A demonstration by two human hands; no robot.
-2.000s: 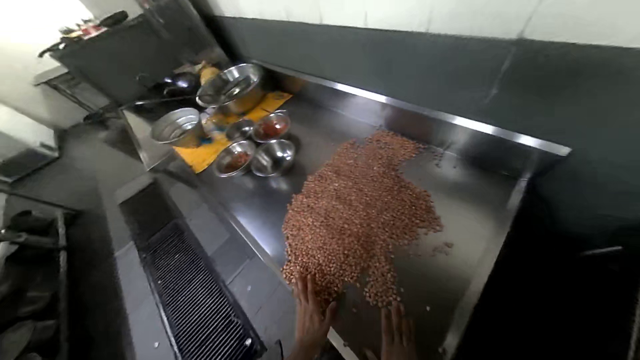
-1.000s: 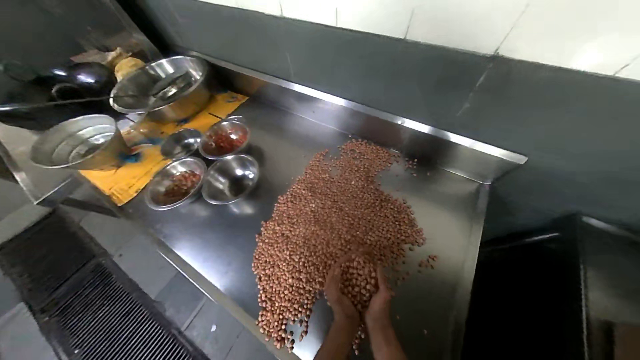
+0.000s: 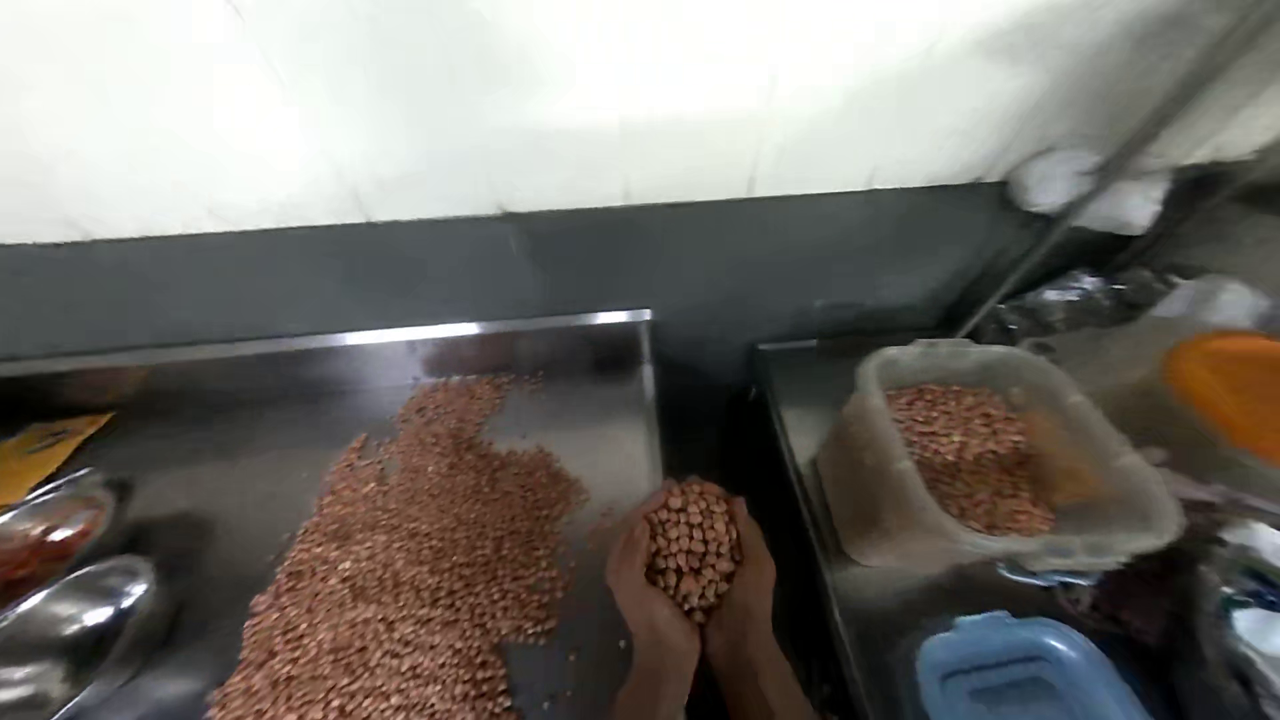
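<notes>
Reddish-brown peanuts fill the cup formed by my left hand (image 3: 645, 590) and my right hand (image 3: 748, 590), whose edges touch below the heap. Both hands are held above the gap just past the right edge of the steel table (image 3: 600, 420). A wide pile of the same peanuts (image 3: 430, 550) is spread over that table, left of my hands. To the right, a translucent plastic tub (image 3: 850, 500) stands on another steel surface and is partly filled with peanuts (image 3: 960, 440).
A dark gap (image 3: 710, 430) separates the two steel surfaces. A blue plastic lid (image 3: 1025, 670) lies in front of the tub, and an orange lid (image 3: 1230, 390) is at far right. Steel bowls (image 3: 75, 630) and a yellow sheet (image 3: 45, 450) are at left. A wall runs behind.
Two seconds ago my hands were apart at the pile's near edge; then they cupped peanuts over it. Now they have carried them right, past the table's edge. The view has swung right.
</notes>
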